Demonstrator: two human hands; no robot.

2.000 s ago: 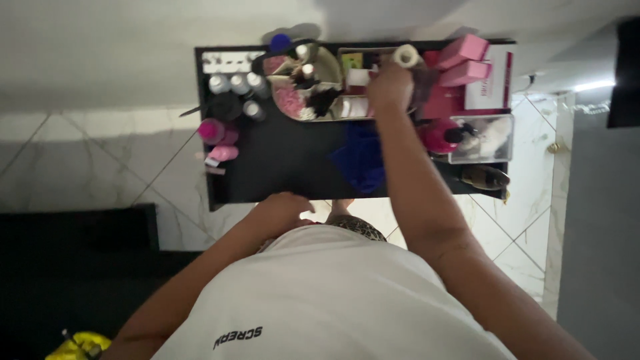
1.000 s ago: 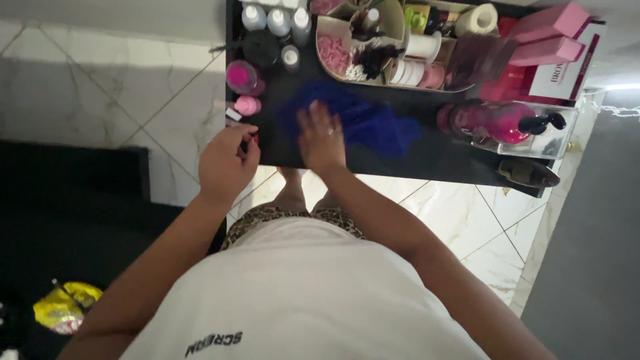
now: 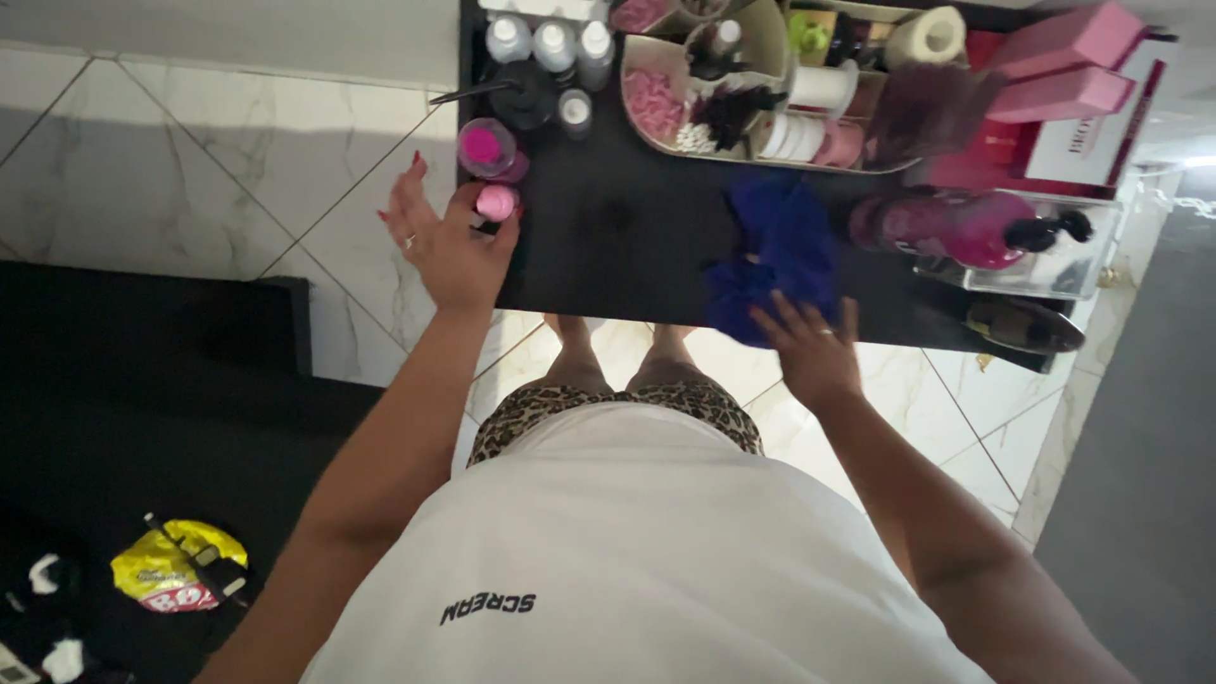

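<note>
My left hand (image 3: 461, 247) has its thumb and index finger around a small bottle with a pink cap (image 3: 496, 202) at the left end of the black tabletop (image 3: 617, 228); its other fingers are spread. My right hand (image 3: 812, 351) rests, fingers apart, on the lower edge of a crumpled blue cloth (image 3: 784, 242) by the table's near edge. Just above the small bottle stands a bottle with a bright magenta cap (image 3: 483, 145). To the right of the cloth a magenta pump bottle (image 3: 950, 228) lies across a clear box (image 3: 1083, 266), as far as the view shows.
Along the far side sit a divided organizer (image 3: 760, 161) with pink pieces and ribbon rolls, several white-capped bottles (image 3: 554, 43), a black round container (image 3: 522, 95) and pink boxes (image 3: 1069, 43). A dark glossy object (image 3: 1026, 326) lies near the right corner. A yellow packet (image 3: 176, 565) is at lower left.
My left hand has moved up to the pink-capped bottle and taken hold of it. My right hand and the blue cloth have moved to the right along the tabletop.
</note>
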